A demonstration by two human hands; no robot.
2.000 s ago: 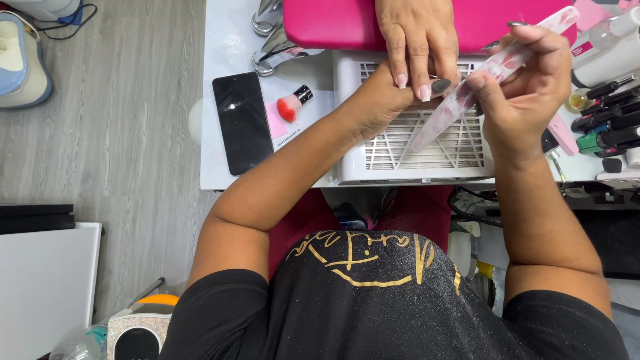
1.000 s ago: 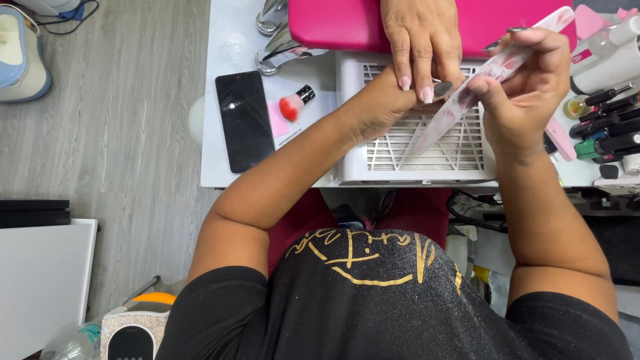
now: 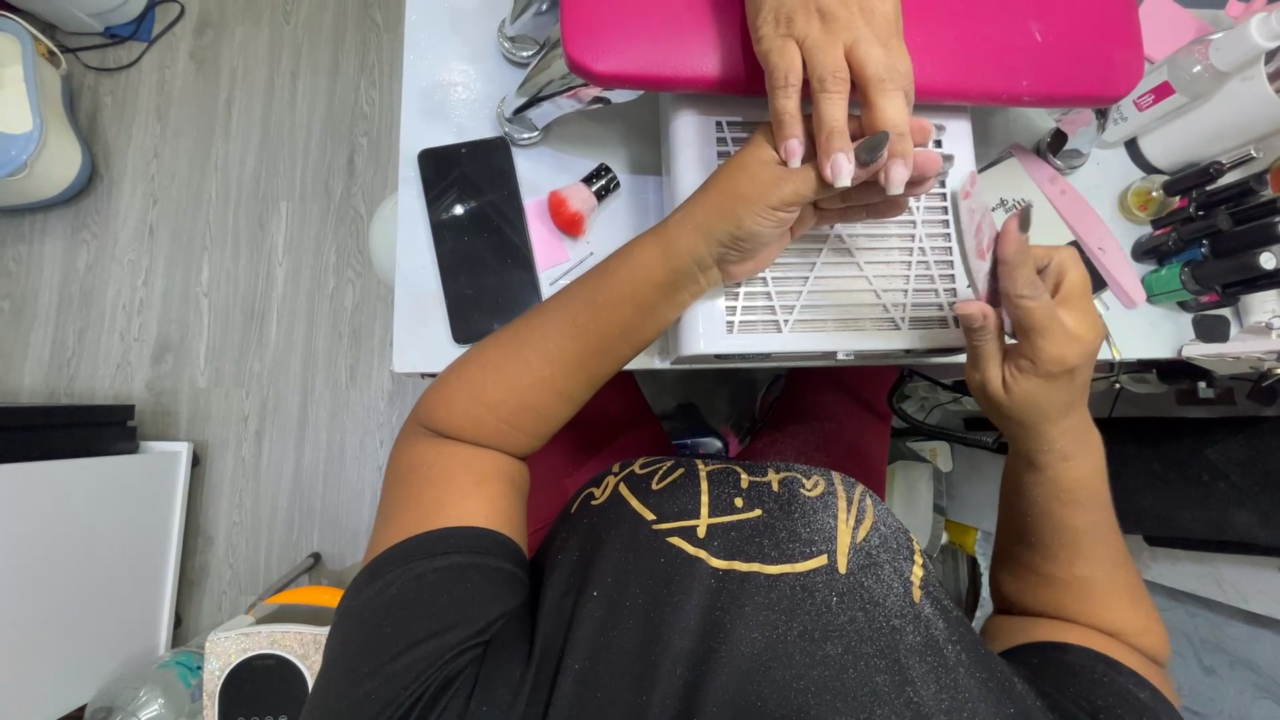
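My left hand [image 3: 775,205] holds the fingers of another person's hand [image 3: 835,75] from below, with my thumb on top, over the white slatted grille of a nail dust collector [image 3: 850,280]. That hand comes from the top across a pink padded armrest [image 3: 1000,50] and has light pink nails. In my right hand [image 3: 1050,310], at the right edge of the dust collector, is a patterned nail file [image 3: 978,235], held between thumb and fingers and pointing up. Beyond it lie a curved pink file [image 3: 1085,225] and a white item with writing [image 3: 1015,200].
A black phone [image 3: 480,240], a red-and-white dust brush [image 3: 583,200] and a small metal bit [image 3: 571,269] lie on the white table [image 3: 440,110] at left. Chrome armrest legs [image 3: 550,95] stand behind them. Nail polish bottles [image 3: 1210,240] and a spray bottle [image 3: 1180,85] crowd the right.
My right hand has moved right and down with the file, away from the other person's fingers, uncovering the curved pink file. My left hand still holds those fingers.
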